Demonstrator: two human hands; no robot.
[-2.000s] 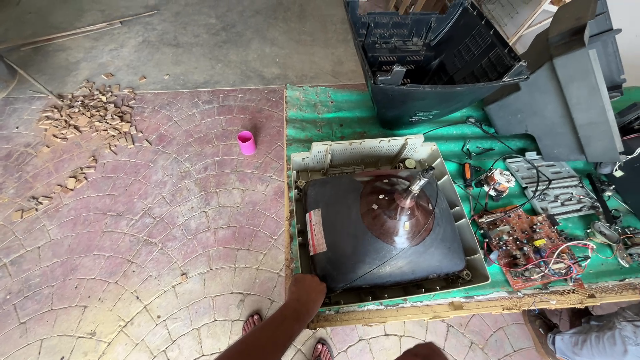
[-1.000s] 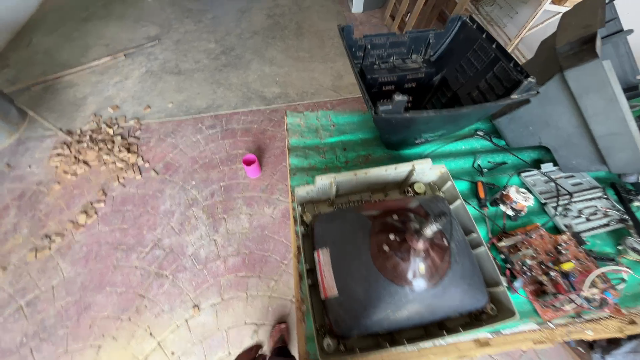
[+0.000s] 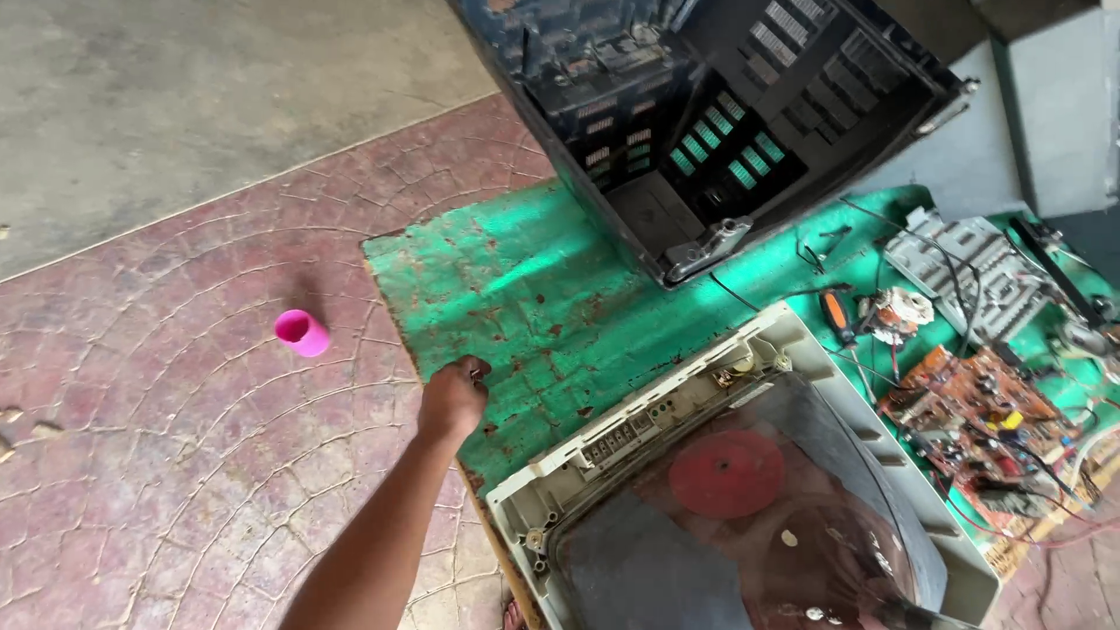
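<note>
My left hand (image 3: 455, 398) is at the left edge of the green sheet-covered table (image 3: 516, 306), fingers curled over it. A small dark, shiny spot shows at the fingertips; whether it is a held object cannot be told. To the hand's right lies the pale plastic front frame (image 3: 792, 337) of a television, with a picture tube (image 3: 647, 560) sitting face down in it. A red reflection shows on the tube's dark back, and its neck runs toward the lower right. My right hand is out of the picture.
Behind the frame stands a black plastic television back cover (image 3: 604, 166). At the right are an orange-and-black screwdriver (image 3: 837, 317), a copper coil (image 3: 897, 315), a grey slotted plastic part (image 3: 971, 271) and a circuit board (image 3: 989, 429) with loose wires. A pink cup (image 3: 302, 333) is on the paved floor.
My left hand, at the frame's near left corner two seconds ago and out of view one second ago, is now at the table's left edge beyond the frame. The view has shifted and turned.
</note>
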